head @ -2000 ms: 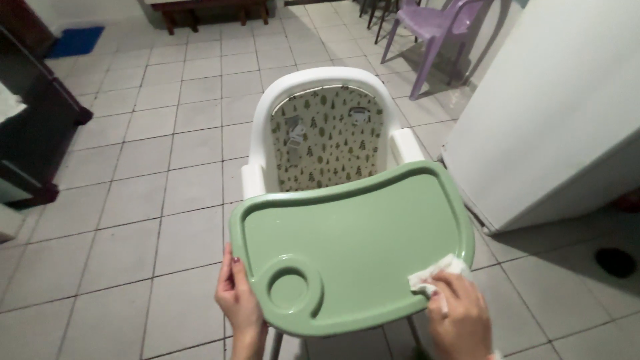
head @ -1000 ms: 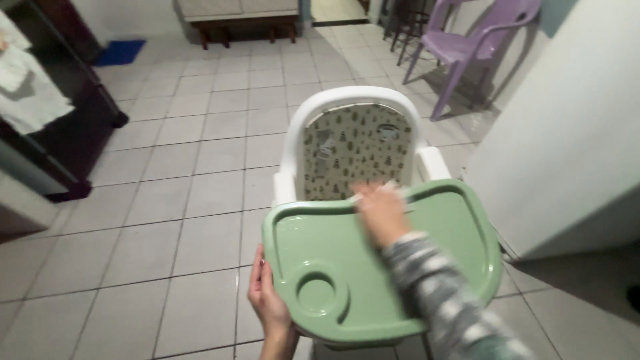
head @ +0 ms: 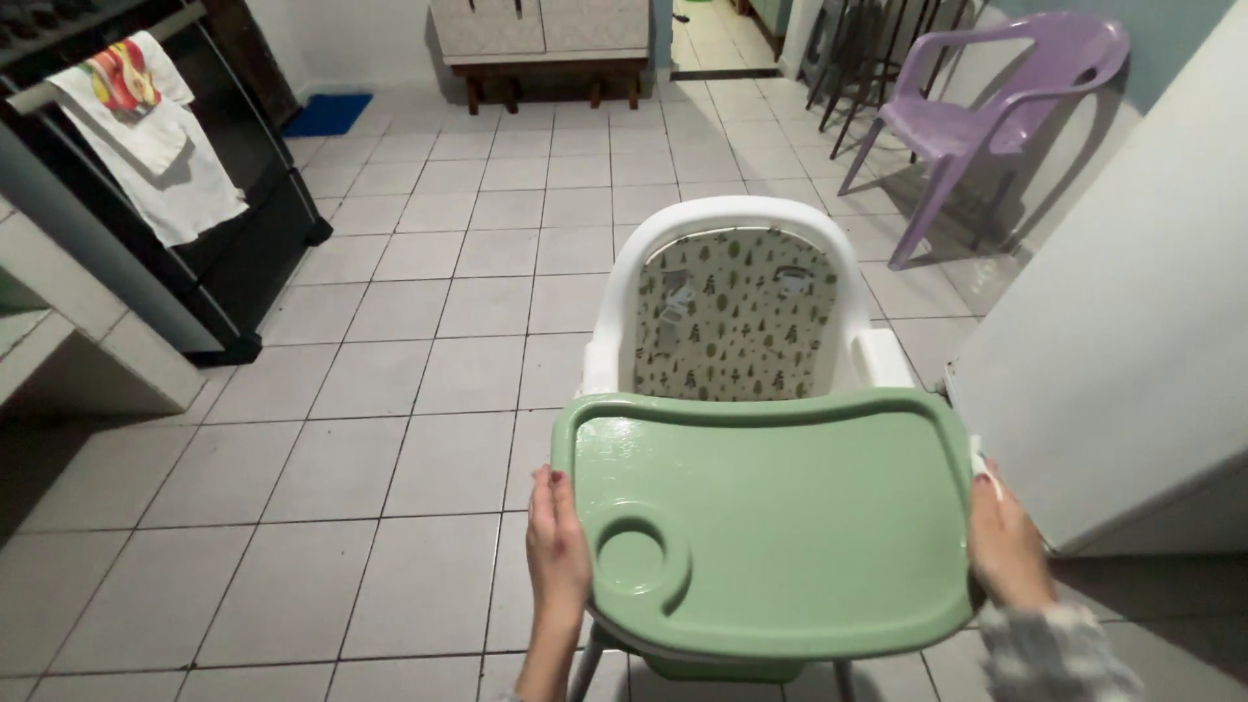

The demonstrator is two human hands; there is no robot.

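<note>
A green plastic high chair tray [head: 799,517] with a round cup recess lies across the front of a white high chair [head: 624,283], whose padded seat back [head: 736,322] has a tree print. My left hand [head: 559,546] grips the tray's left edge, fingers along its outer side. At the right edge, my right hand [head: 1009,541] holds a white cloth or wipe [head: 983,463] against the rim, most of it hidden by the fingers. Wet-looking shine shows at the tray's upper left.
To the right stands a white appliance or panel [head: 1102,341], close to the tray. A purple plastic armchair [head: 960,127] is behind it near the wall. At the left is a black oven [head: 244,175] with a towel [head: 161,146] hanging from its handle.
My right hand has moved from the tray's far middle edge to its right edge, still with the white cloth. My left hand stays at the left edge.
</note>
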